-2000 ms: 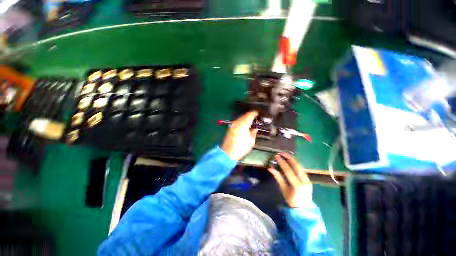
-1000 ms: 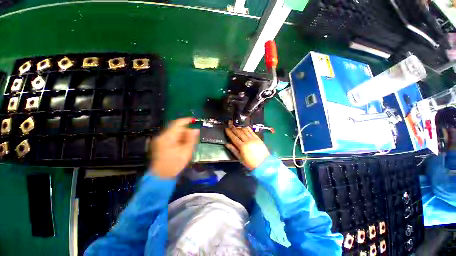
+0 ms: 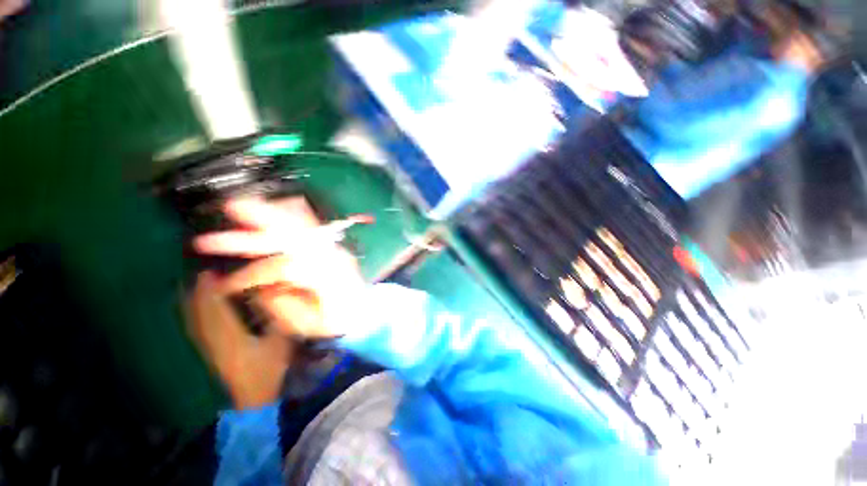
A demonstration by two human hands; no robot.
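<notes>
The frame is strongly blurred. The black press fixture (image 3: pixel 223 176) stands left of centre, at the foot of a white upright post. My right hand (image 3: pixel 295 261) lies over the front of the fixture, fingers spread and pointing left. My left hand (image 3: pixel 233 332) is just below and left of it, close to or touching it. A silver side clamp with a red tip (image 3: pixel 356 221) sticks out at the fixture's right. Whether either hand holds a part cannot be told. The toggle handle cannot be made out.
A blue box unit (image 3: pixel 409 142) stands right of the fixture. The right-hand parts tray (image 3: pixel 513 209) holds rows of pale parts. A person in a blue smock (image 3: pixel 722 119) is at the upper right. A dark tray area lies at the lower left.
The view has swung right, bringing the right-hand tray nearer the middle. My left hand has come in from the left side clamp to beside my right hand.
</notes>
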